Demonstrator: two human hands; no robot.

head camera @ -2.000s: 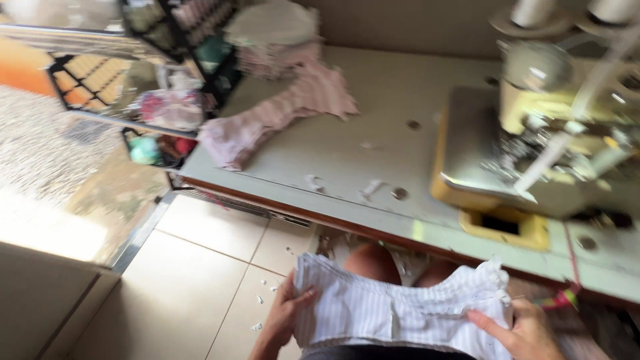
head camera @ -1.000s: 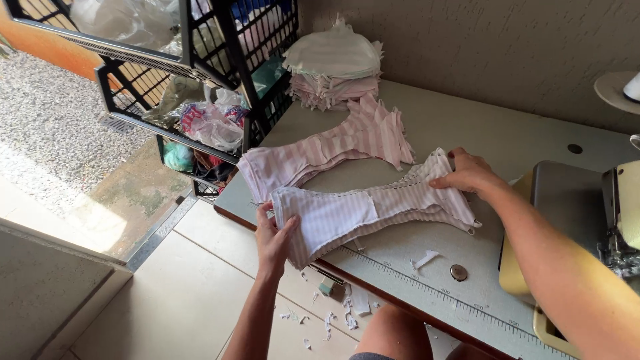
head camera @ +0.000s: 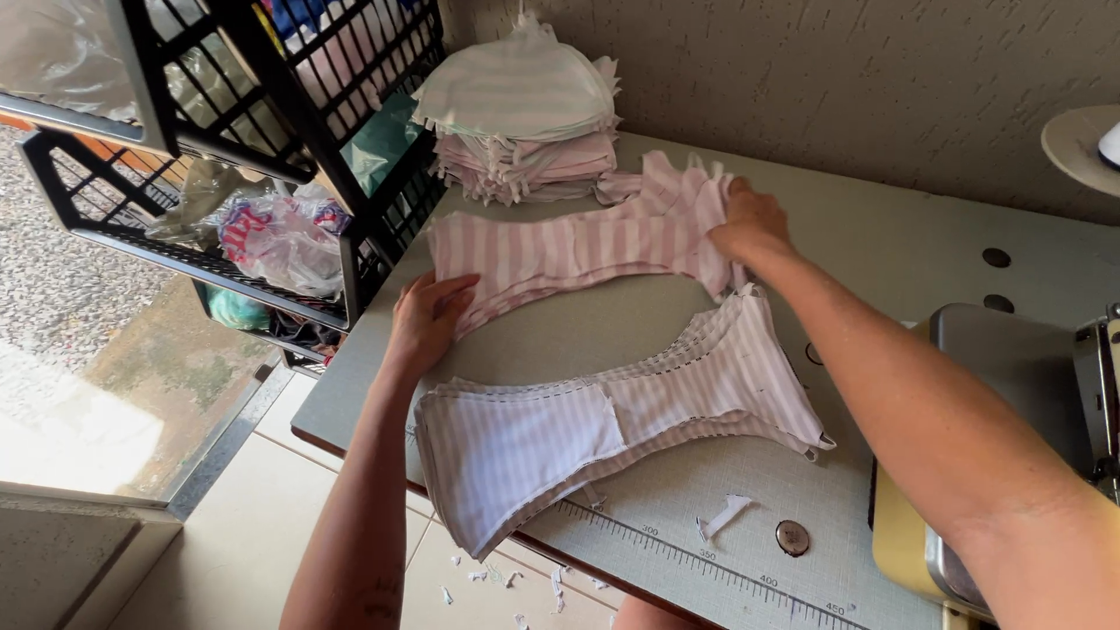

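A stack of pink-striped cut fabric panels [head camera: 569,249] lies toward the back of the sewing table [head camera: 910,219]. My left hand [head camera: 429,319] pinches its left end, thumb and fingertips at the corner. At the other end my right hand [head camera: 752,223] grips the ruffled right edge. Nearer the front edge rests a stack of white and pale-striped panels [head camera: 612,420] with dark stitching along the curved sides, touched by neither hand. Behind the pink stack, against the wall, is a pile of folded striped pieces [head camera: 525,105], pale green on top and pink below.
Black plastic crates [head camera: 350,201] holding bagged fabric stand at the left. A sewing machine [head camera: 1006,394] is at the right, partly behind my right forearm. A fabric scrap [head camera: 724,516] lies by a printed ruler [head camera: 700,551] at the table's front. More scraps litter the tiled floor.
The white striped stack, held in both hands earlier, now lies released on the table. Both hands have moved to the pink stack behind it. The view has shifted toward the crates since the oldest frame.
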